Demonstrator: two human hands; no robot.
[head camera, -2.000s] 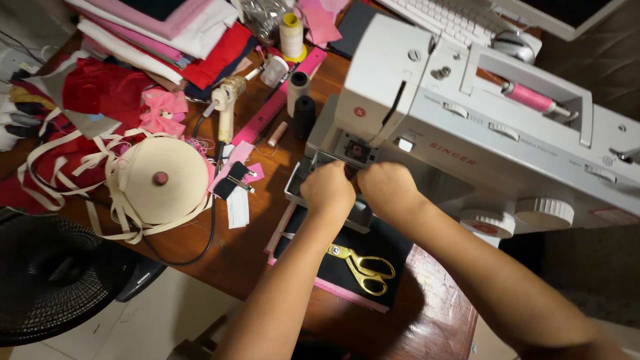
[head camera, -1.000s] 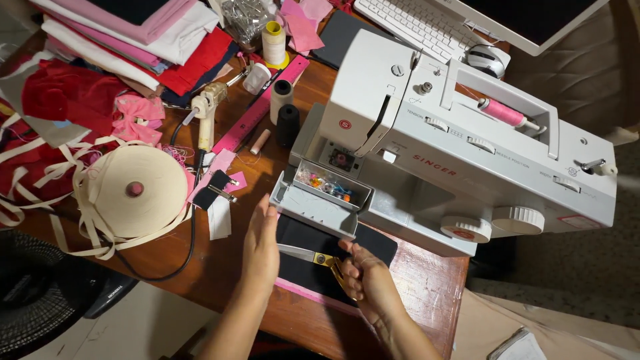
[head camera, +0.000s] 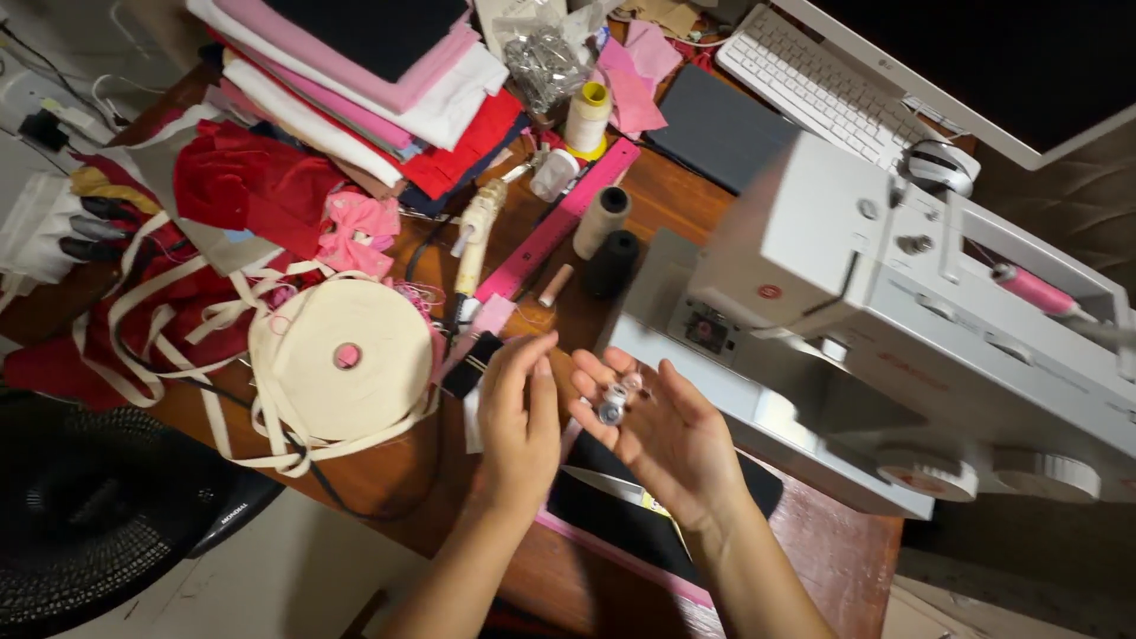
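Observation:
My right hand (head camera: 666, 435) is palm up with several small bobbins (head camera: 612, 406) resting on its fingers. Close on its left, my left hand (head camera: 524, 408) is held edge-on with its fingers together, and nothing shows in it. Both are in front of the Singer sewing machine (head camera: 941, 355), whose bobbin area (head camera: 706, 330) is uncovered at the left end. Below the hands lies black fabric with a pink edge (head camera: 612, 541), and scissors (head camera: 612, 486) on it are partly hidden by my right hand. The accessory box is not visible.
Thread spools (head camera: 602, 222), a pink ruler (head camera: 559, 217) and a glue gun (head camera: 479, 226) lie beyond the hands. A large roll of cream tape (head camera: 355, 390) sits at left, below red fabric (head camera: 257, 186). Folded fabrics, a keyboard (head camera: 825, 84) and a black fan (head camera: 115, 506) surround the table.
The open accessory box seen in front of the machine a second ago is out of view. My right hand has turned palm up and now shows bobbins. My left hand remains near it.

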